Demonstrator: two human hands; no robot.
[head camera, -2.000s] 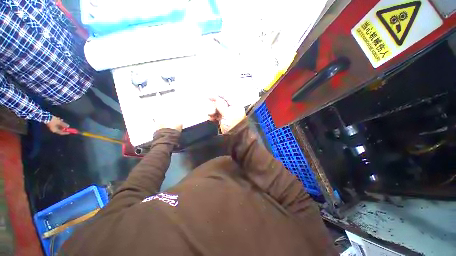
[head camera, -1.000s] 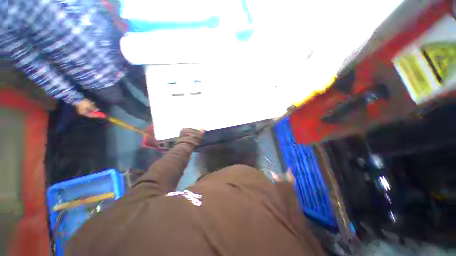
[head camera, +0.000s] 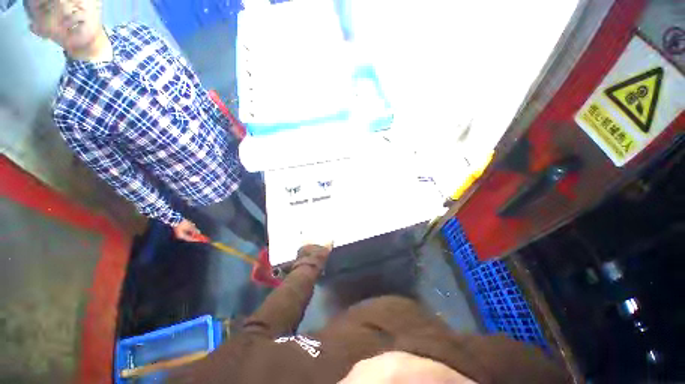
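Note:
Two small moulded parts (head camera: 324, 187) lie side by side on the white worktable (head camera: 360, 214), with two short dark bars (head camera: 299, 202) just in front of them. My left hand (head camera: 328, 245) is at the table's front edge, near the parts but apart from them. Glare washes out its fingers, so its grip does not show. A blurred patch of bare skin, cut off by the bottom edge, lies close to the camera. It may be my right hand, but I cannot tell.
A blue tray (head camera: 300, 126) and white roll (head camera: 315, 152) lie at the back. The red door (head camera: 518, 202) and blue perforated crate (head camera: 499, 300) are right. A person in a checked shirt (head camera: 150, 112) holds a yellow-handled tool (head camera: 233, 252) left. A blue crate (head camera: 169, 341) stands lower left.
The view has swung left and up, bringing more of the other person into view. My right hand has left the table. My left hand remains at the table's front edge.

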